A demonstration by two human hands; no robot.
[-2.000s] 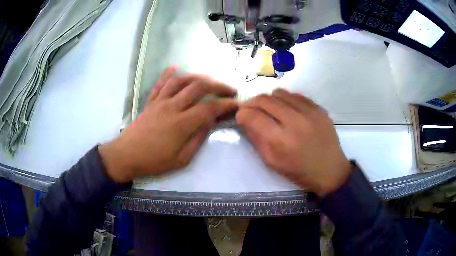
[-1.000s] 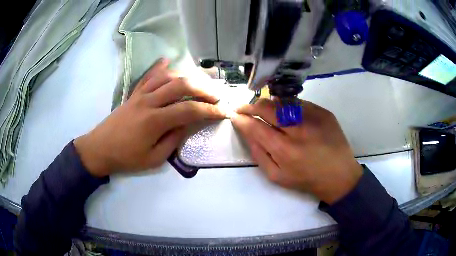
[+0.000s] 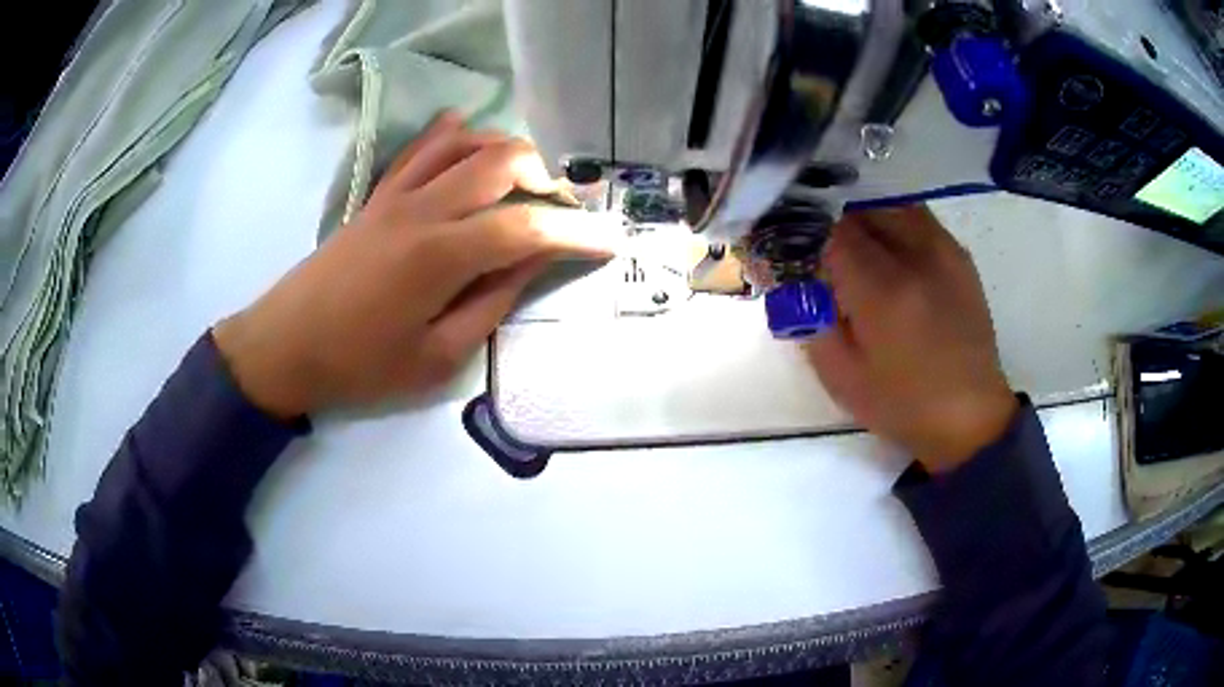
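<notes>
The pale green garment panel (image 3: 450, 74) lies on the table left of the sewing machine head (image 3: 571, 81), with a lighter raised seam along its side. My left hand (image 3: 410, 275) lies on the panel, fingertips at its edge close to the presser foot (image 3: 644, 201); whether the fingers pinch the cloth is unclear. The needle plate (image 3: 644, 289) is brightly lit and uncovered. My right hand (image 3: 906, 329) is right of the needle area, beside the blue knob (image 3: 801, 309). Its fingertips are hidden behind the machine parts, so I cannot tell if it holds anything.
A stack of green panels (image 3: 101, 201) lies at the left. The control panel (image 3: 1114, 141) with its lit screen is at the upper right. A smartphone (image 3: 1176, 396) lies at the right edge. A measuring tape (image 3: 577, 654) runs along the table's curved front edge.
My right hand has left the spot beside my left fingertips and moved right, behind the blue knob. The needle plate is now uncovered. My left hand stays on the panel, slightly shifted.
</notes>
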